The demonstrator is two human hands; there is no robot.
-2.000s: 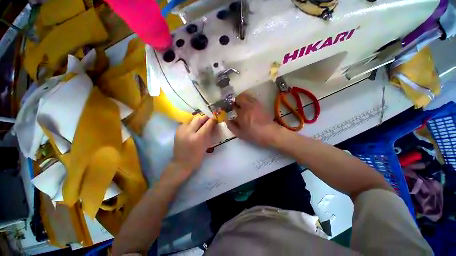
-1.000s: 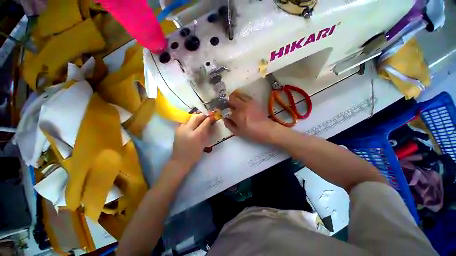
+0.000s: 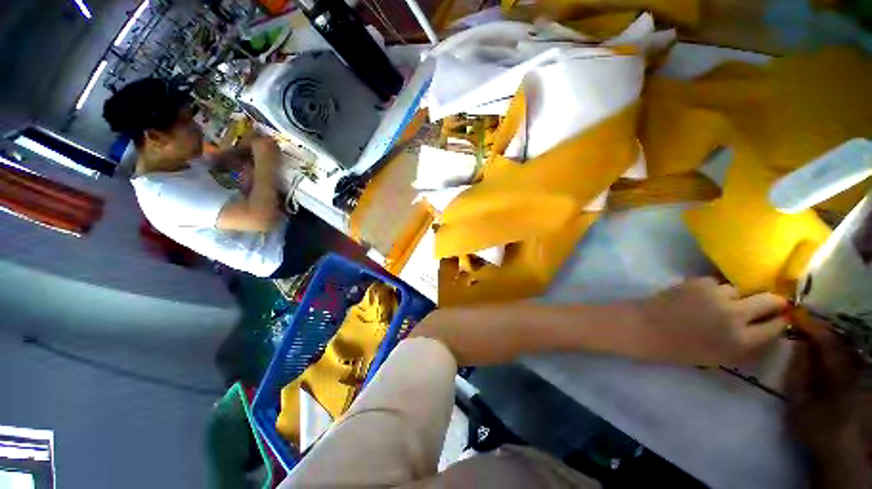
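Mustard-yellow fabric [image 3: 755, 229] runs to the needle area at the right edge, lit by a bright glow. My left hand [image 3: 712, 320] pinches the fabric's small end there with its fingertips. My right hand [image 3: 822, 382] is dark and blurred beside it, its fingers close to the left fingertips; its grip is unclear. Only a part of the white machine head [image 3: 846, 258] shows, cut off by the right edge. The needle and presser foot are not clear. A heap of yellow pieces [image 3: 545, 205] and white pieces [image 3: 588, 100] lies on the table left of my hands.
A blue crate [image 3: 272, 387] with yellow pieces stands beside the table, below my left forearm. A green basket edge [image 3: 250, 435] is next to it. A person in a white shirt [image 3: 186, 210] works at another machine [image 3: 316, 100] beyond. A black flask [image 3: 354, 48] stands past the heap.
The view has swung left, so my hands and the machine now sit at the right edge. The scissors are out of view; the other person and the crate with yellow pieces have come in.
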